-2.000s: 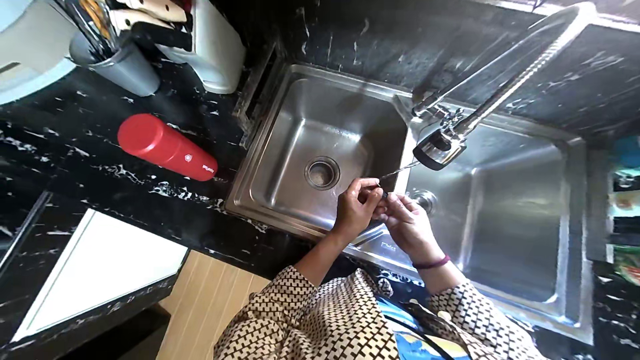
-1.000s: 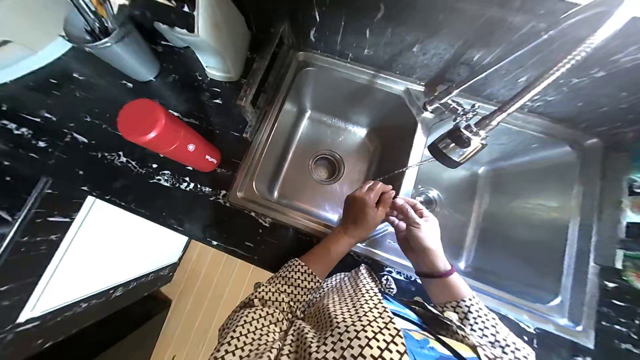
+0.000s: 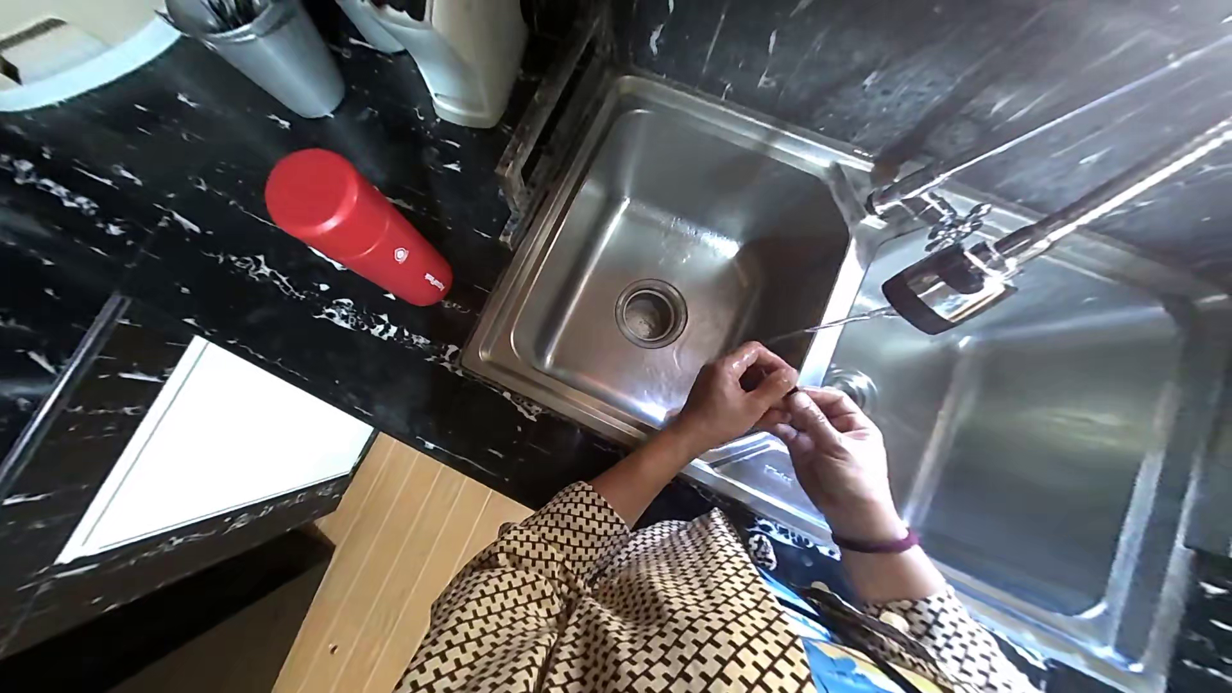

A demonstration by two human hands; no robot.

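My left hand [image 3: 736, 397] and my right hand [image 3: 839, 450] meet fingertip to fingertip over the near end of the sink's divider. Between their fingertips is a tiny dark item, too small to identify. A thin stream of water [image 3: 847, 320] runs from the chrome faucet head [image 3: 948, 287] toward the left basin, just above my hands. The stainless steel double sink [image 3: 592, 414] lies beneath them, with a drain [image 3: 652, 314] in its left basin.
On the black marbled counter [image 3: 231, 289] a red bottle [image 3: 356, 226] lies left of the sink. Behind it stand a grey utensil cup [image 3: 279, 60] and a white container [image 3: 470, 58]. A dark rack [image 3: 549, 115] edges the sink's left side. The right basin [image 3: 1049, 414] lies beside my right hand.
My hands stay together at the divider, with small shifts of the fingers. The water stream shows in all frames.
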